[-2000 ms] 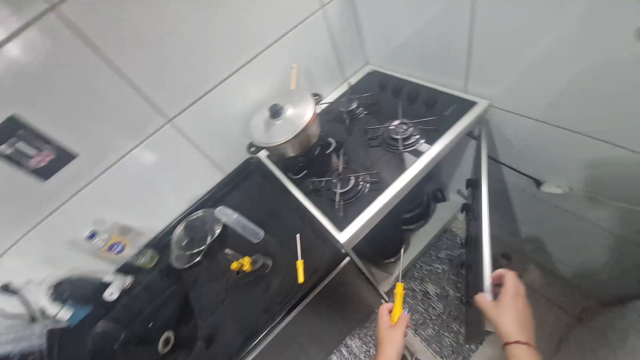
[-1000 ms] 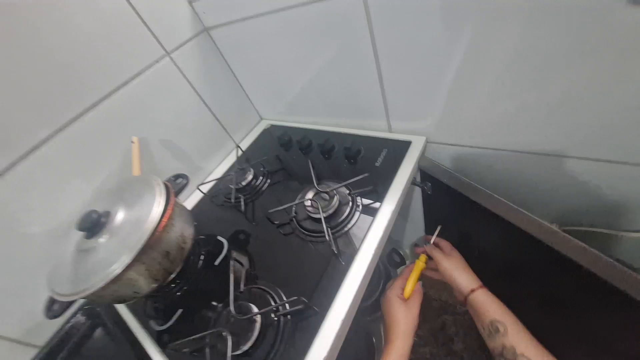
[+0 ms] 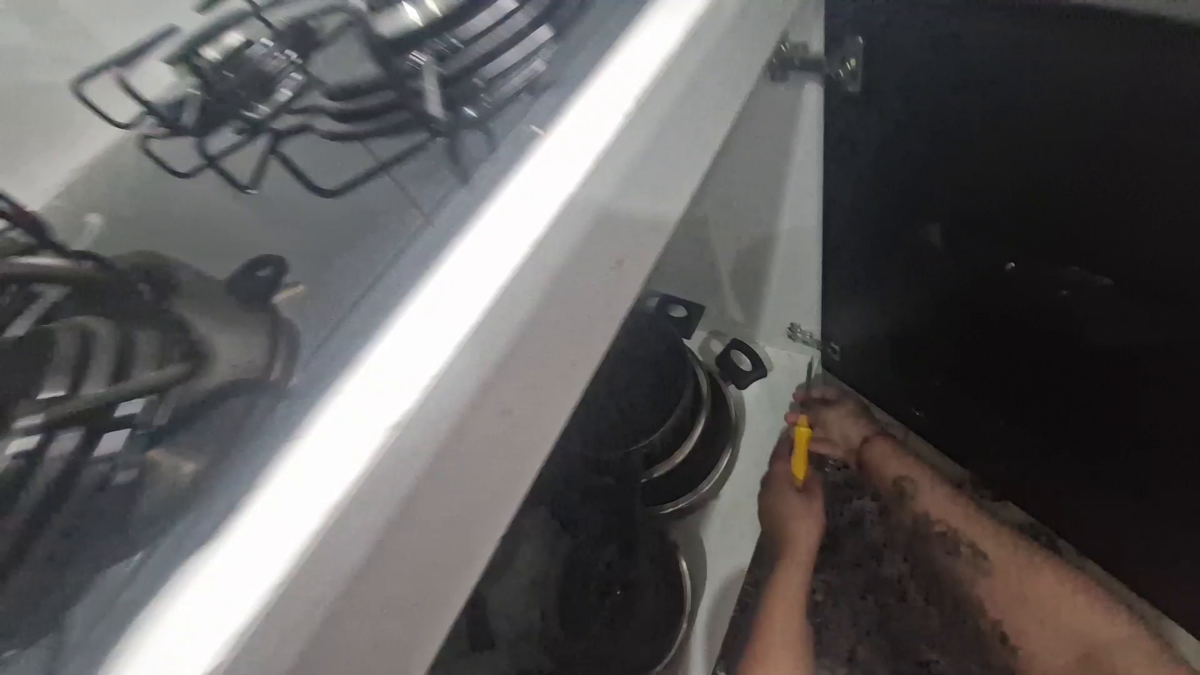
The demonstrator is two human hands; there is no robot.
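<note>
A screwdriver with a yellow handle (image 3: 801,452) points upward, its shaft close to the lower hinge (image 3: 814,339) of the open dark cabinet door (image 3: 1012,244). My left hand (image 3: 790,497) is closed around the handle from below. Just to the right, my right hand (image 3: 834,424) has its fingers beside the shaft and the top of the handle; whether they grip it is not clear. The tip is blurred against the cabinet edge. Higher up, another hinge (image 3: 820,64) joins the door to the cabinet frame.
Dark pots (image 3: 694,441) with black handles stand on the white cabinet shelf (image 3: 750,450), left of my hands. Above them runs the cooktop's pale edge (image 3: 450,272). Burner grates (image 3: 309,112) and a metal pot (image 3: 234,328) are blurred at the left. Speckled floor (image 3: 872,572) lies below.
The view has moved in closer to the cabinet. My hands, with the screwdriver, are now by the lower hinge. Two seconds ago my right hand was on the door's edge, apart from the left.
</note>
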